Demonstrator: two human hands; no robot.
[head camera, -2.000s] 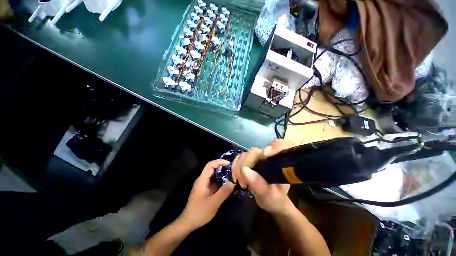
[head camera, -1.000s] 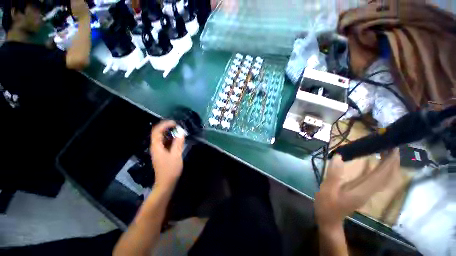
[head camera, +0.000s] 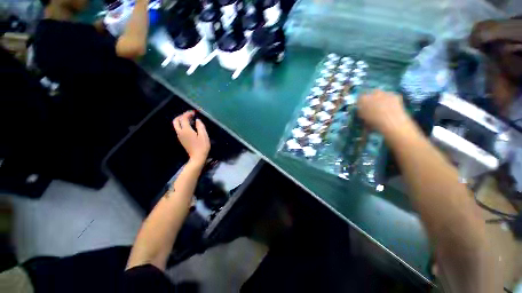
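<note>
My left hand (head camera: 193, 136) is over the black parts bin (head camera: 123, 146) by the bench edge, fingers curled and apart; nothing is clearly seen in it against the dark. My right hand (head camera: 382, 110) is blurred, over the right part of the clear blister tray (head camera: 295, 157); its fingertips are hidden, so its grip cannot be told. Rows of silver-white motors (head camera: 328, 106) with orange wires sit in the tray's left part. Black housings (head camera: 216, 196) lie in the bin.
Black units on white stands (head camera: 233, 54) stand at the back of the bench (head camera: 257, 109). Clear empty trays (head camera: 355, 28) lie behind the blister tray. The white screw feeder (head camera: 463, 146) and cables are at right, partly behind my right arm. Another person (head camera: 86, 57) sits at upper left.
My left hand has left the round black part it held at the bench edge and is over the bin. My right hand has moved from the electric screwdriver to the tray. The view has shifted left.
</note>
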